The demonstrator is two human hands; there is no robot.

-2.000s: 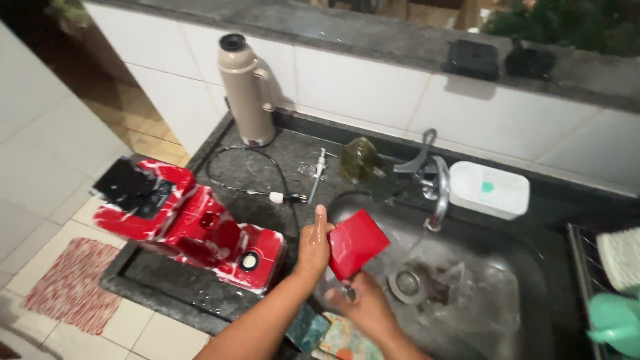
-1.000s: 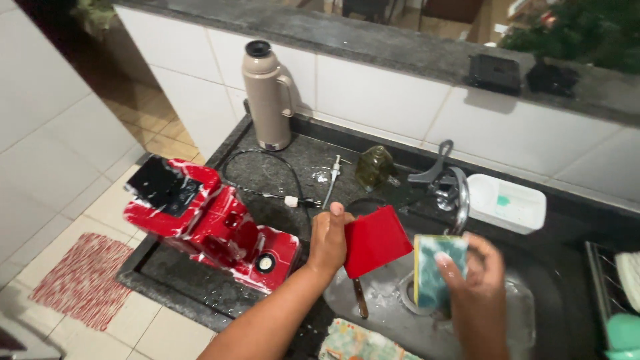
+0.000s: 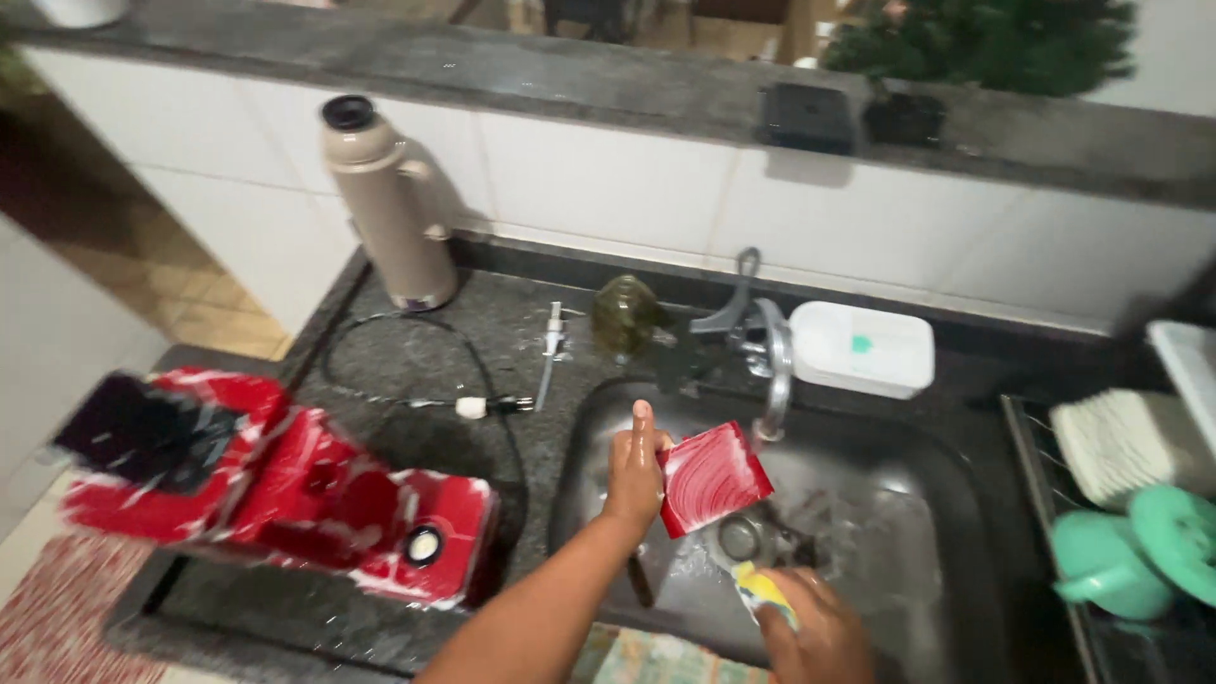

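Observation:
Over the sink (image 3: 883, 608), my left hand (image 3: 635, 475) grips a flat red plastic piece (image 3: 714, 477) whose face bears curved streaks of white suds. My right hand (image 3: 817, 622), lower and to the right, holds a yellow and pale sponge (image 3: 763, 594). A red appliance body (image 3: 351, 499) streaked with foam lies on the counter to the left, its black cord (image 3: 475, 356) looped behind it and ending in a plug. Below my hands, a brown-handled utensil (image 3: 640, 579) rests in the sink beside a metal drain strainer (image 3: 741, 539).
Behind the sink stand a beige thermos (image 3: 389, 209), a greenish dispenser bottle (image 3: 624, 318), the faucet (image 3: 777, 366) and a white plastic tub (image 3: 863, 350). A dish rack (image 3: 1054, 532) with teal items is at right. A patterned cloth (image 3: 665, 657) lies at the sink's front edge.
The sponge, held upright beside the red piece a second ago, is now lower, in my right hand. White streaks now cover the red piece, which looked plain before.

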